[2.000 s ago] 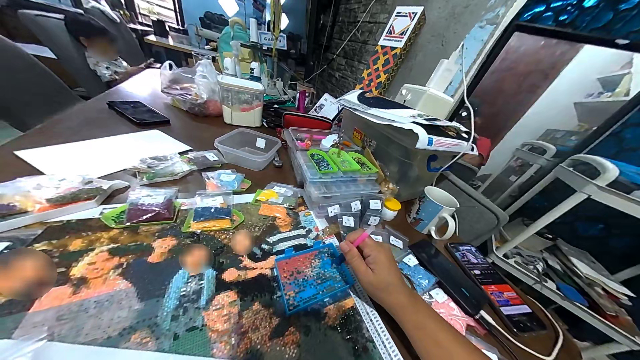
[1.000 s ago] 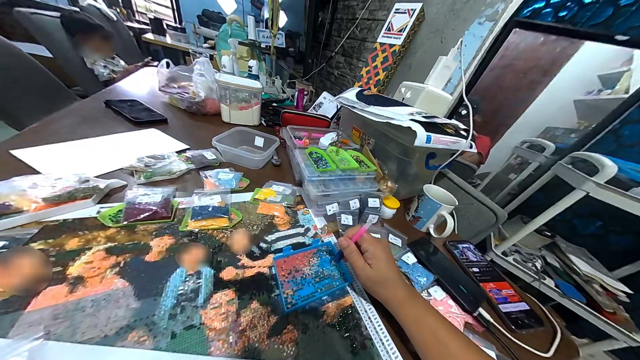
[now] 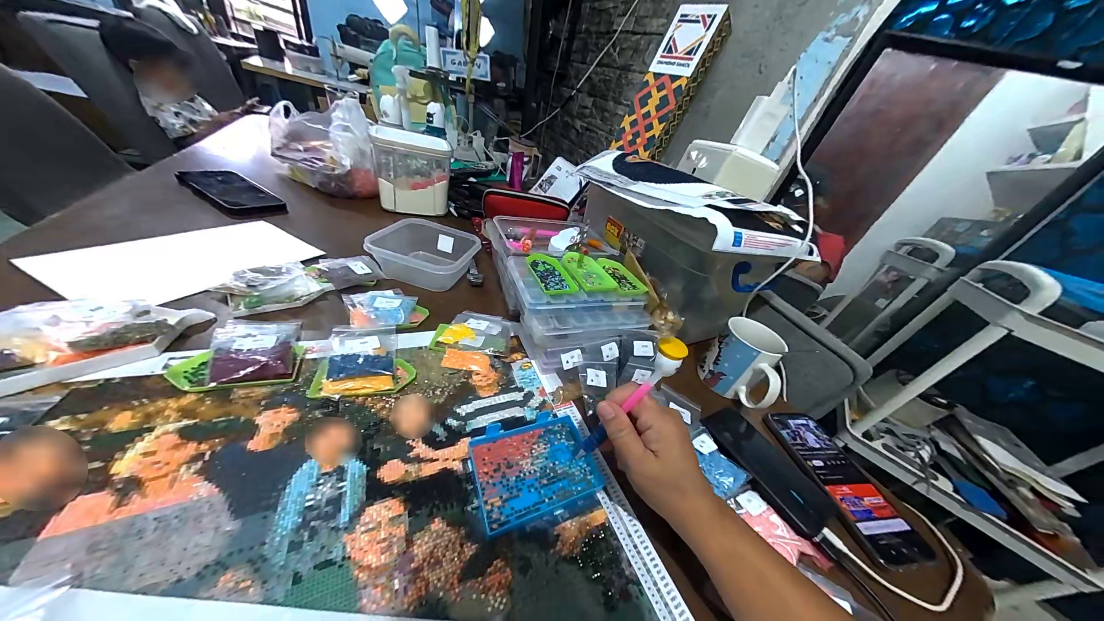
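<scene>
My right hand holds a pink and blue applicator pen between thumb and fingers, its blue end at the right side of a blue tray. Small red, blue and grey beads lie scattered in that tray. It rests on a partly covered diamond painting with figures of people, beside a white ruler strip. Green trays with bead bags, one purple and one blue and yellow, stand along the canvas's upper edge. My left hand does not show.
Stacked clear boxes carry small green trays. Small labelled bags, a mug, a power bank and a phone with its cable lie at the right. An open plastic container stands behind. Another person sits at the far left.
</scene>
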